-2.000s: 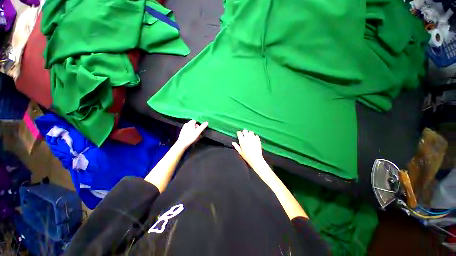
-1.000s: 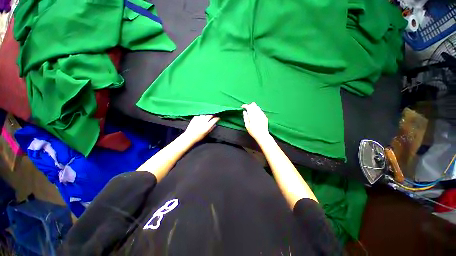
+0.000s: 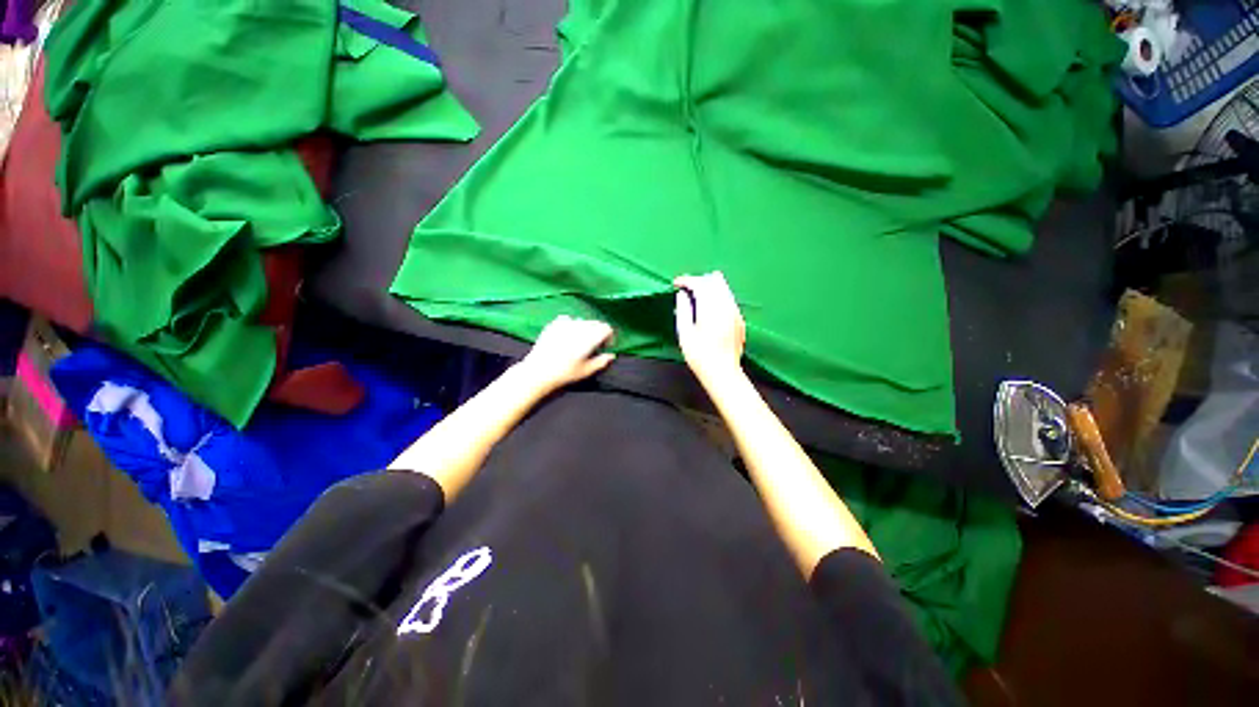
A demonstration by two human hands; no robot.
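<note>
The green garment (image 3: 815,263) lies spread on the black ironing table pad (image 3: 1029,311), its wide hem towards me. My right hand (image 3: 710,325) grips the upper layer of the hem near its middle and holds it up, so a dark gap shows between the two layers. My left hand (image 3: 569,351) is just left of it at the lower layer's edge, fingers curled onto the cloth; its fingertips are partly hidden. The left part of the upper layer is raised in a fold.
An iron (image 3: 1036,439) with an orange handle lies at the right, beside a brown plate (image 3: 1153,362). A green pile (image 3: 193,83) is at the left on red cloth, with a blue bundle (image 3: 180,463) below. A blue basket (image 3: 1198,69) and a fan (image 3: 1229,166) are far right.
Over the last two seconds my right hand has taken hold of the upper hem layer and lifted it, opening a gap. My left hand has moved onto the lower edge.
</note>
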